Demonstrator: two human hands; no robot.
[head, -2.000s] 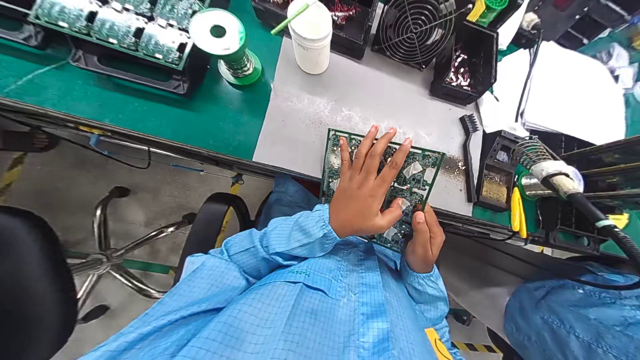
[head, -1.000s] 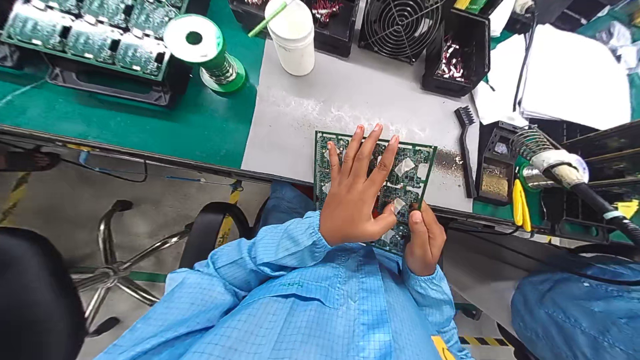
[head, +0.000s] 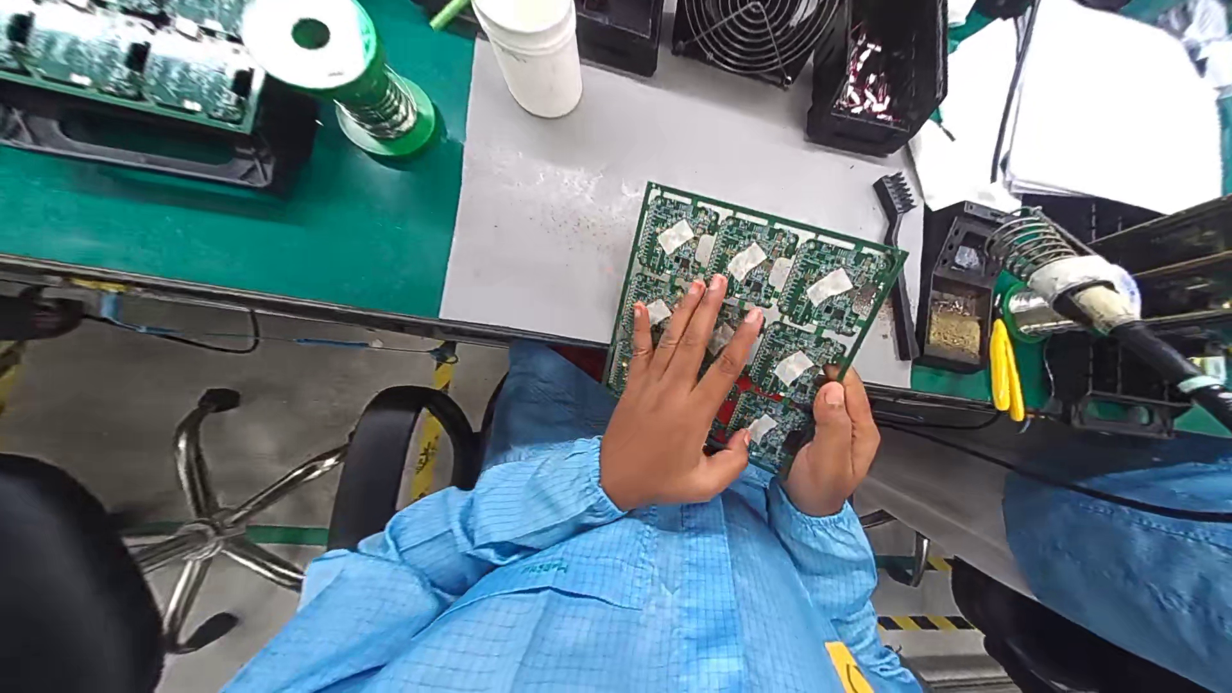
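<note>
A green printed circuit board panel (head: 818, 250) with several pieces of whitish tape on it lies tilted over the bench's front edge, its near part above my lap. My left hand (head: 679, 404) rests on its left part with fingers spread, palm down, covering some of the components. At the lower right edge, my right hand (head: 835, 438) grips the panel between thumb and fingers. A black anti-static brush (head: 899, 269) lies just right of the panel. Beyond the panel, a white plastic jar (head: 534, 63) and a solder wire spool (head: 385, 106) stand on the bench.
A soldering iron in its spring holder (head: 1059, 255) sits at right, beside a tip-cleaning tray (head: 953, 332) and yellow-handled tool (head: 1006, 371). Behind are a fan (head: 756, 34) and a black parts bin (head: 866, 87). More circuit boards (head: 144, 72) lie upper left. A person in blue sits at far right.
The panel has turned and tilted, and more of its taped surface shows above my left hand. My left hand now lies lower and further left on it; my right hand still holds the edge.
</note>
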